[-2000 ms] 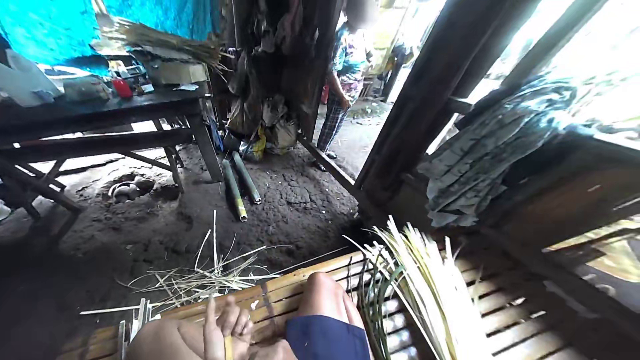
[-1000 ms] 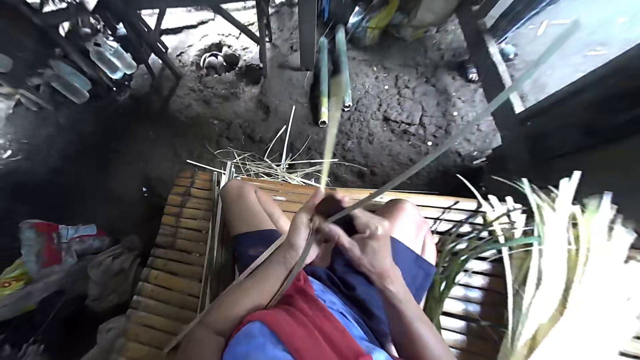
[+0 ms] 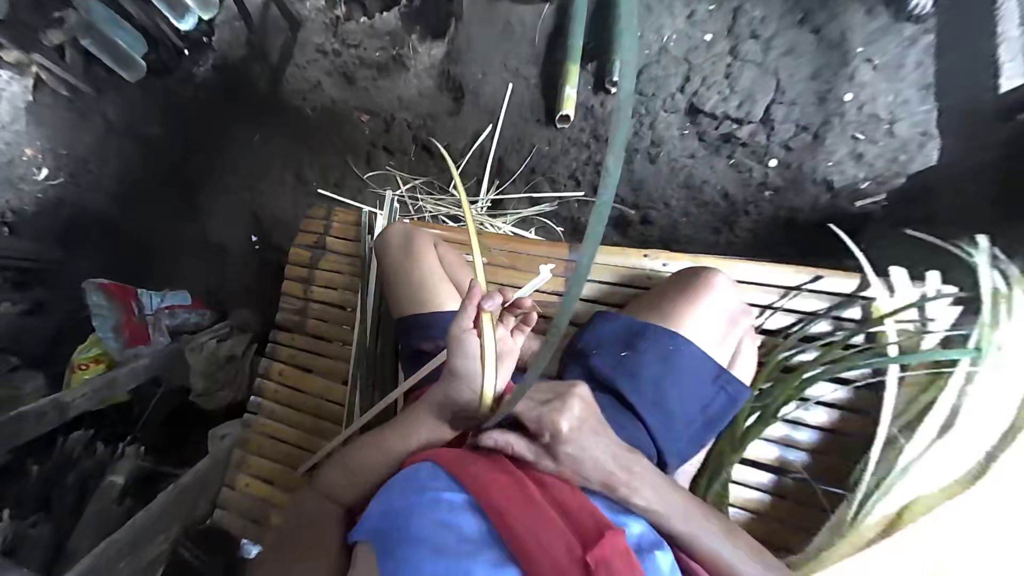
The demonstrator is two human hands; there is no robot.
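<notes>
My left hand (image 3: 474,352), palm up over my lap, grips a yellowish split strip (image 3: 474,240) that runs up past the bench edge. A pale folded strip (image 3: 534,282) sticks out by its fingers, and a thin tan strip (image 3: 376,416) passes beside the wrist. My right hand (image 3: 552,424) is closed at the lower end of a long green strip (image 3: 604,192), which rises toward the top of the view. Both strips meet near the right thumb. Whether a blade is in the right hand is hidden.
I sit on a bamboo slat bench (image 3: 312,320). A bundle of green and pale strips (image 3: 888,344) lies at right. Loose strips (image 3: 480,200) litter the ground beyond the bench. Bamboo poles (image 3: 570,80) lie ahead; plastic packets (image 3: 132,316) and wood are at left.
The hands have moved apart from their close hold of a second ago, the left now palm up. The green strip now stands more upright. The view has tilted down from the room to my lap.
</notes>
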